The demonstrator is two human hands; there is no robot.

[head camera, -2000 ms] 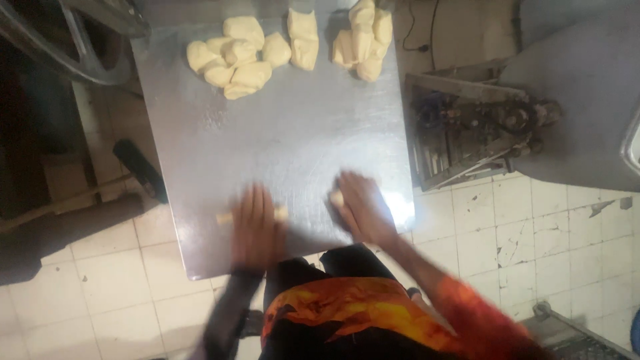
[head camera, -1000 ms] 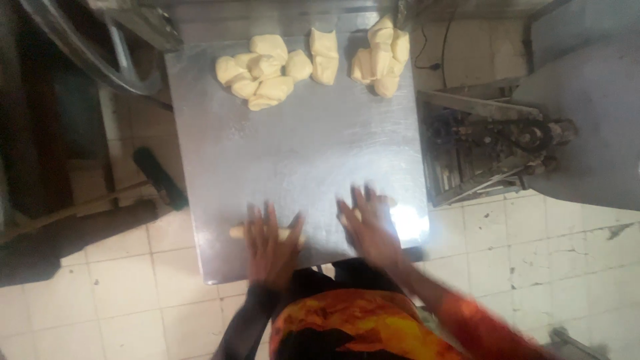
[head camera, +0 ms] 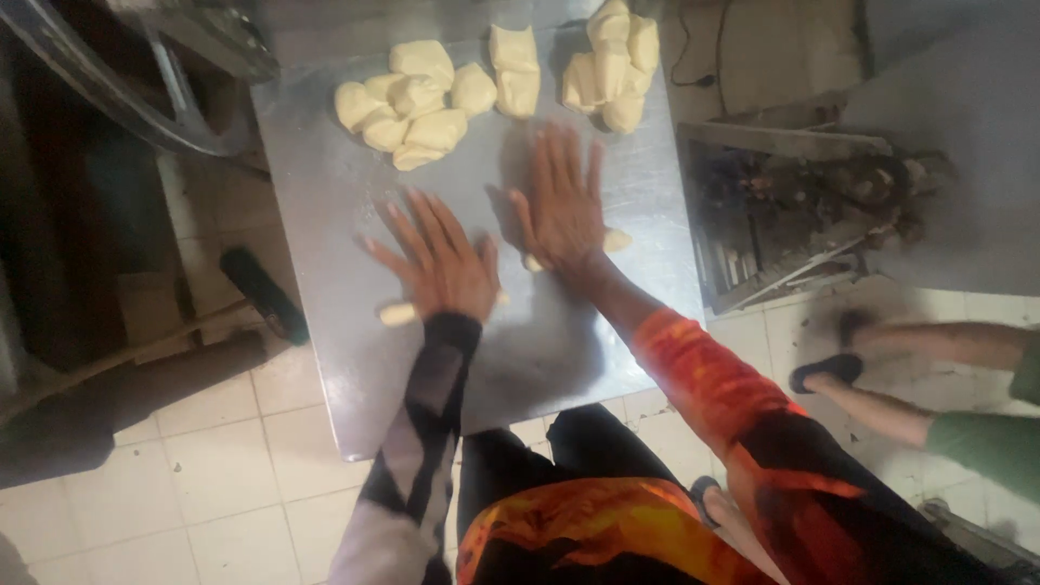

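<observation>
On a metal tabletop (head camera: 325, 357), my left hand (head camera: 443, 264) lies flat, fingers spread, over a thin roll of dough (head camera: 398, 314) whose ends show on both sides of the palm. My right hand (head camera: 566, 199) presses palm-down on a second dough roll (head camera: 617, 240), which sticks out at either side of the wrist. Beyond my hands sit a pile of pale dough pieces (head camera: 435, 130), a longer dough piece (head camera: 517, 73) and another dough pile (head camera: 624, 110) to the right.
A large metal wheel (head camera: 106, 89) stands at the upper left. A dark green brush-like object (head camera: 264, 296) is left of the table. Right of the table is a metal frame with machinery (head camera: 812, 187). Another person's legs (head camera: 886, 410) show at the right on the tiled floor (head camera: 219, 455).
Both hands have moved forward, away from my body, over the dough rolls. Another person's legs have come into view at the right.
</observation>
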